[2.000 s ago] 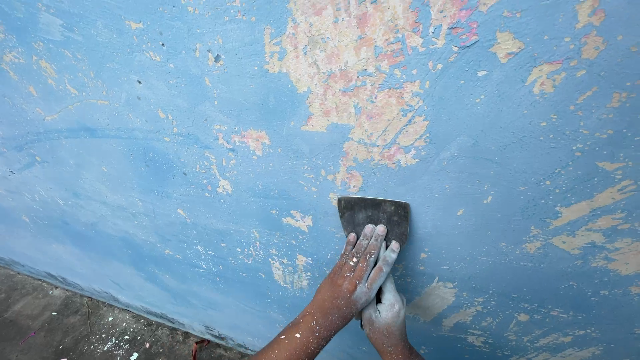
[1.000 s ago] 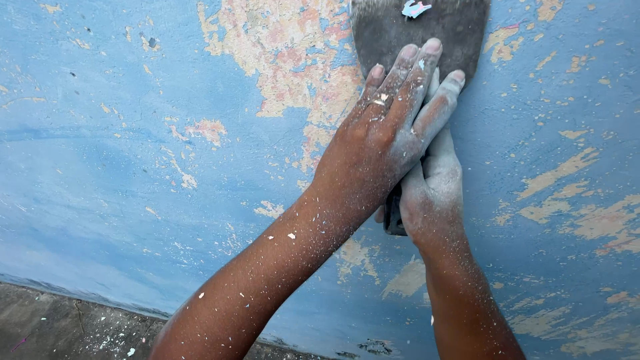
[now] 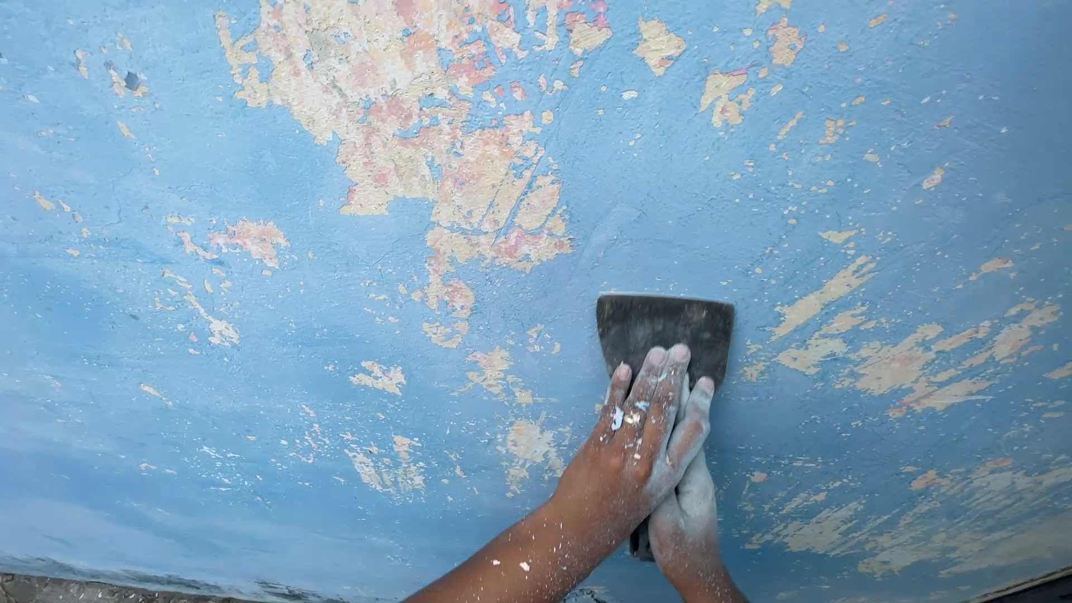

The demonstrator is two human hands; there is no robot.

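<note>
A wide dark metal scraper (image 3: 666, 327) has its blade edge against the blue painted wall (image 3: 293, 394), pointing up, right of the large peeled patch (image 3: 486, 167). My right hand (image 3: 688, 511) grips its dark handle from below and is partly covered. Over it lies my left hand (image 3: 632, 452), its fingers stretched up onto the blade and pressing on it. Pale dust coats both hands, and paint flakes stick to the left one. Most of the handle is hidden; only its dark end shows between the wrists.
Smaller bare spots and streaks (image 3: 904, 360) mark the wall at the right, and a small hole (image 3: 131, 80) is at the upper left. Grey ground (image 3: 67, 590) runs along the wall's foot at the lower left. A dark edge crosses the bottom right corner.
Both hands and the scraper have come down the wall from their higher place one second ago. The paint flake then on the blade no longer shows there.
</note>
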